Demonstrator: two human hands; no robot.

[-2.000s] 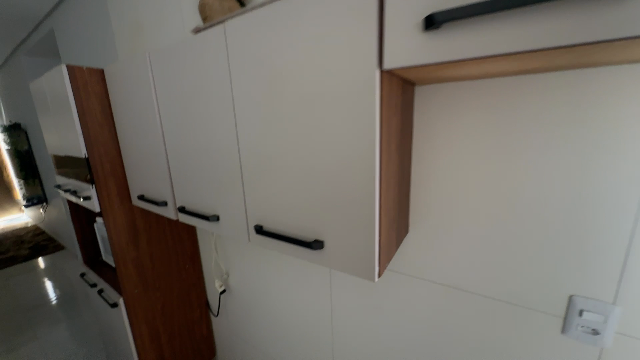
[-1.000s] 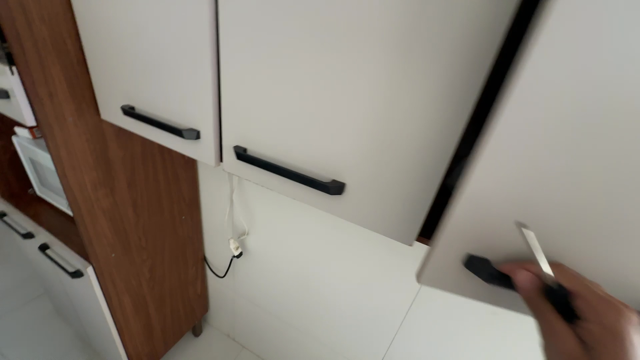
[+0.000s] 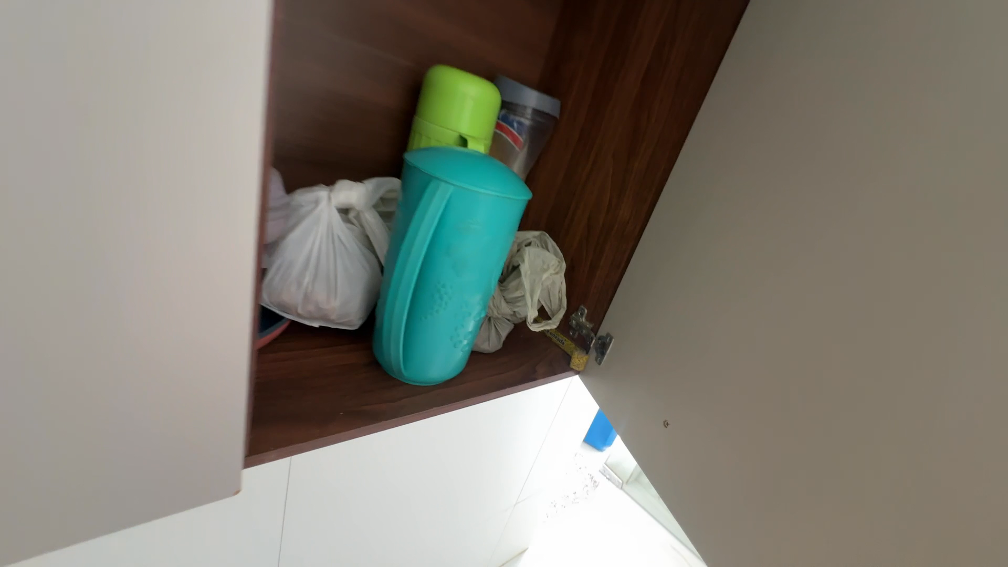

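Observation:
Neither my left hand nor my right hand shows at this moment. Inside an open wall cabinet, a teal plastic pitcher (image 3: 453, 268) with a lid and handle stands at the front of the shelf. Behind it are a lime green thermos-like bottle (image 3: 457, 106) and a clear container with a grey lid (image 3: 524, 126). To the pitcher's left sits a knotted white plastic bag (image 3: 327, 264). A crumpled, paler greyish plastic bag (image 3: 524, 283) lies to its right, near the metal hinge (image 3: 587, 331).
The cabinet door (image 3: 835, 299) stands open on the right. Another light door (image 3: 126, 260) covers the left side. Below the dark wood shelf (image 3: 354, 394) are a white tiled wall (image 3: 394, 472) and a blue object (image 3: 600, 431), partly hidden by the open door.
A hand was at the black handle of a door with a slim metallic object in it one second ago; now it is out of view. A door stands wide open and the cabinet's inside shows. The view has shifted strongly.

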